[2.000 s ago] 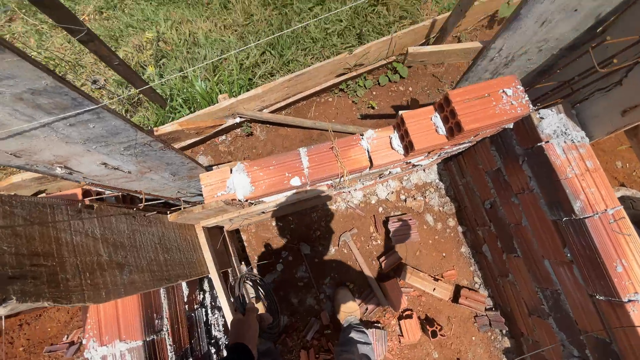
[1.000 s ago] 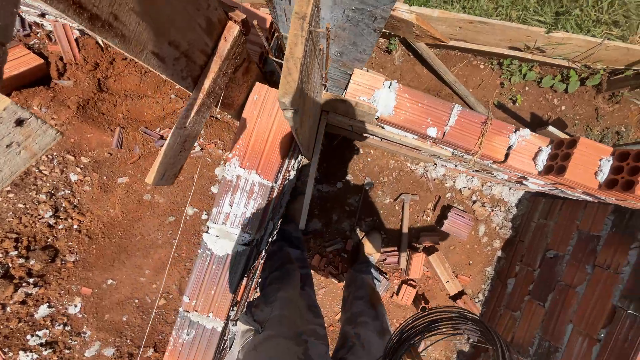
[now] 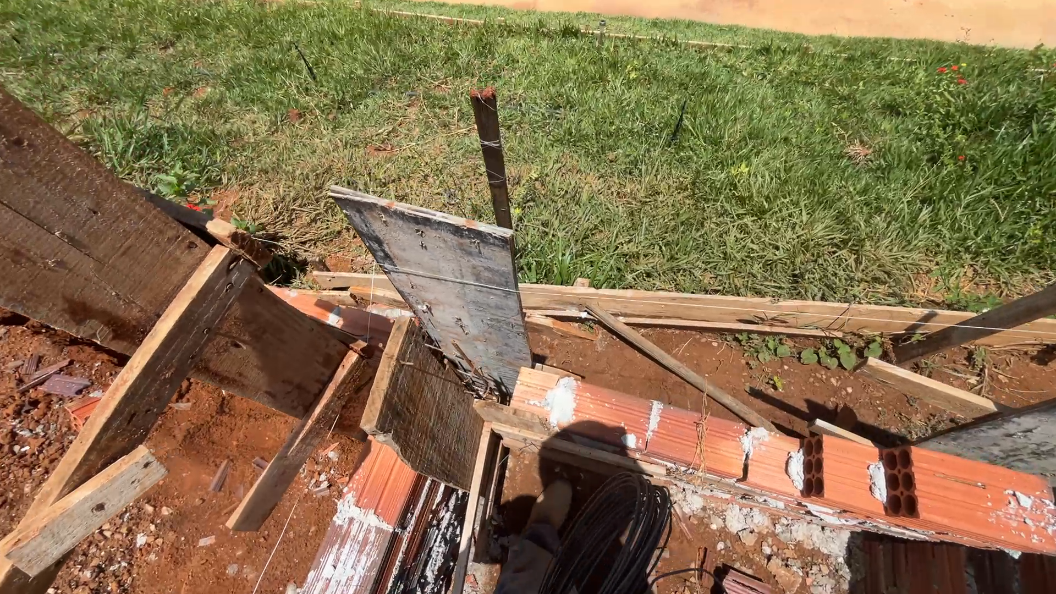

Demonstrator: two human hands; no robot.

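Neither of my hands shows in the head view. A coil of dark wire (image 3: 615, 532) hangs at the bottom centre, beside my trouser leg and boot (image 3: 551, 503); what holds it is out of view. Just beyond it runs a low wall of orange hollow clay bricks (image 3: 693, 445) with patches of pale mortar. A grey form panel (image 3: 450, 297) stands at the wall's left end, with a rough brown board (image 3: 433, 412) in front of it. A second brick wall (image 3: 363, 524) runs toward the bottom left.
Large brown boards (image 3: 256, 346) with wooden braces (image 3: 132, 412) lean at the left over red soil. A taut string crosses past the grey panel. Behind the brick wall lie a long plank (image 3: 742, 305) and a loose stick (image 3: 676, 367). A wooden stake (image 3: 492, 157) stands near the grass (image 3: 742, 165).
The view has swung up from the ground toward the grass. The wire coil, at the lower right a second ago, now hangs at the bottom centre beside the leg.
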